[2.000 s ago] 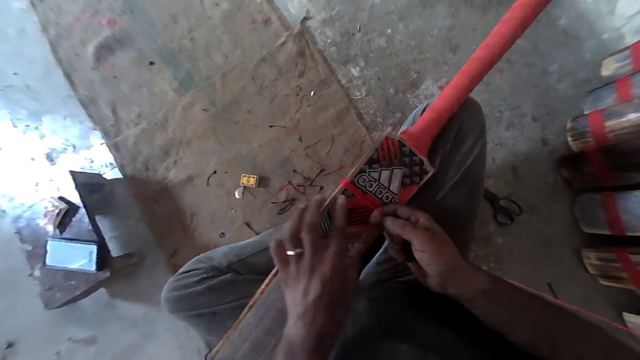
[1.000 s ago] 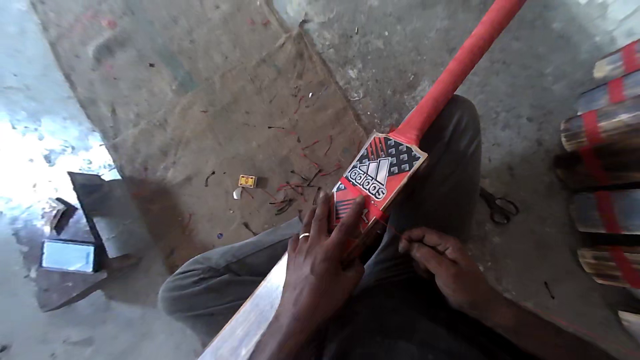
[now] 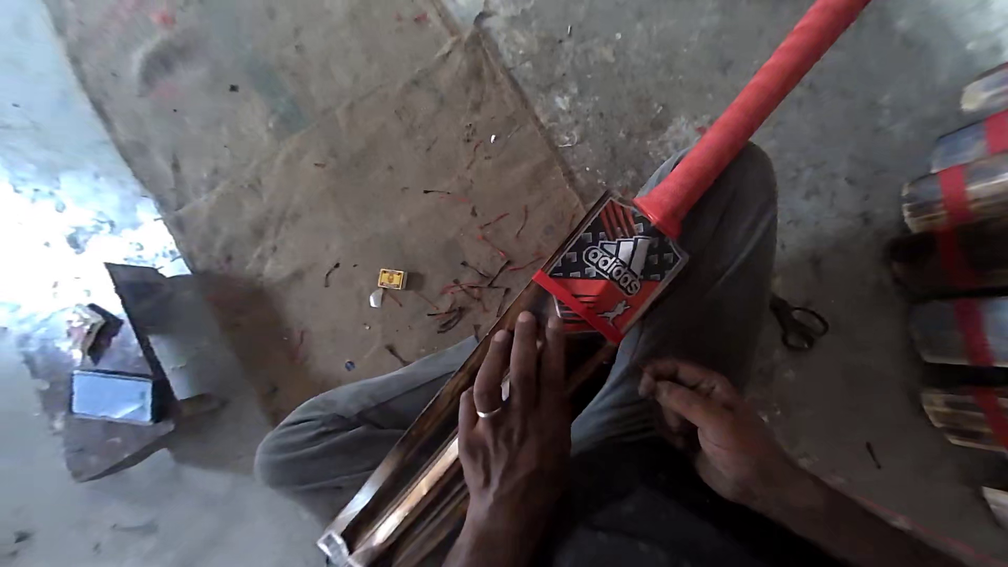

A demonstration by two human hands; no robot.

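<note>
A wooden cricket bat (image 3: 425, 480) lies slantwise across my lap, its red-wrapped handle (image 3: 748, 118) pointing to the upper right. Below the handle the blade bears an Adidas sticker (image 3: 622, 264), with a red band (image 3: 579, 309) running across its lower part. My left hand (image 3: 520, 417) rests on the blade just below the band, fingers extended and a ring on one of them. To the right of the blade is my right hand (image 3: 701, 417), its fingers curled with thumb and forefinger together; whether something thin is between them cannot be made out.
Scissors (image 3: 799, 323) lie on the floor right of my knee. Several wooden pieces with red bands (image 3: 957, 193) line the right edge. A brown cloth (image 3: 354, 197) holds a yellow matchbox (image 3: 392, 279) and thread scraps (image 3: 465, 299). A blue-white rectangular object (image 3: 113, 396) is at left.
The bat has been turned, so that its ridged side now shows below the sticker. My left hand has come off the sticker onto the blade; my right hand has drawn away from the bat.
</note>
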